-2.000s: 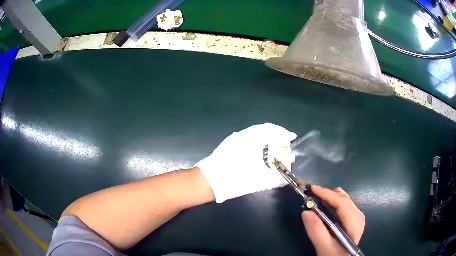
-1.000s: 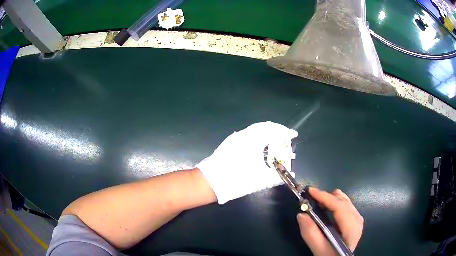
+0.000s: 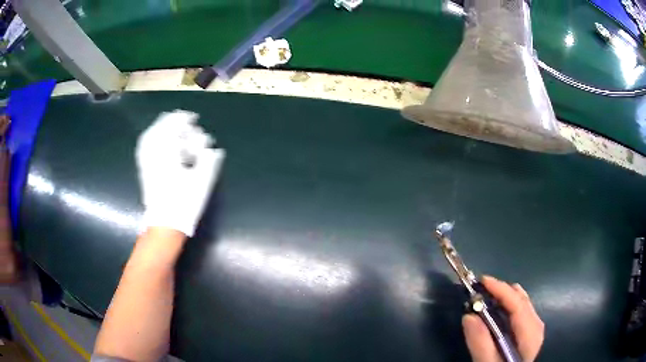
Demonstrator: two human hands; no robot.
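Observation:
My left hand [image 3: 177, 173], in a white knit glove, is at the left over the dark green bench, away from the iron. Its fingers are curled around a white insert [image 3: 189, 150], which is blurred and blends with the glove; a dark spot shows there. My bare right hand [image 3: 513, 318] is at the lower right, cut by the bottom edge. It holds a soldering iron [image 3: 459, 267] like a pen, tip up and left. A small bluish-white glint or wisp shows at the tip.
A cloudy fume funnel [image 3: 489, 92] hangs at the upper right. A stained pale rail [image 3: 333, 88] borders the green belt. A white insert [image 3: 272, 52] and a slanting clear bar [image 3: 262, 39] lie there. Grey post [image 3: 74, 49] upper left; blue mat [image 3: 27, 134] left; dark fixture [image 3: 635, 297] right edge.
My left hand has moved from the iron's tip far to the left and up. My right hand with the iron is slightly farther right and lower. The view has shifted a little.

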